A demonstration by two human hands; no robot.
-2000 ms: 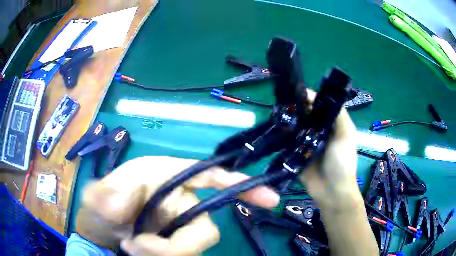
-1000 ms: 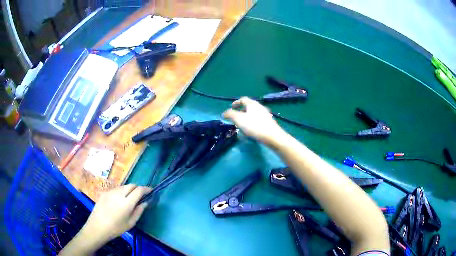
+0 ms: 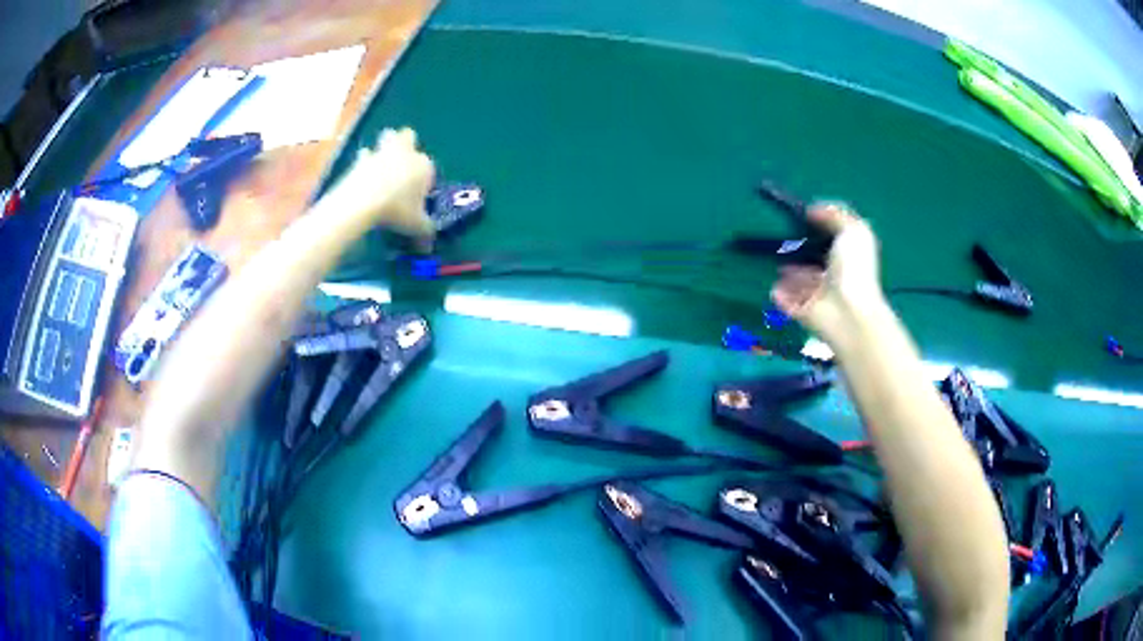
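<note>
My left hand [image 3: 399, 185] is at the far left of the green bench, closed around the handle end of a black battery clamp [image 3: 461, 200]; the clamp's nose points right. My right hand [image 3: 830, 269] holds another black clamp [image 3: 780, 247], blurred, over the bench's far side. A blue plug with a red sleeve [image 3: 439, 268] lies below my left hand. A bundle of clamps [image 3: 357, 351] lies at the bench's left edge, cables towards me. More loose clamps [image 3: 589, 407] lie across the near middle, with others crowded at the near right.
The wooden table [image 3: 282, 169] at left bears a scale [image 3: 65, 313], a patterned phone-like object [image 3: 169, 311], paper [image 3: 301, 94], a clamp [image 3: 213, 175] and a red stick [image 3: 83, 445]. A blue crate [image 3: 44, 551] stands at the lower left. Bright green lengths [image 3: 1034, 119] lie far right.
My left hand has let go of the bundle's cables and moved up to a far clamp. My right hand has moved right from beside the bundle and now holds a clamp. The camera view has shifted.
</note>
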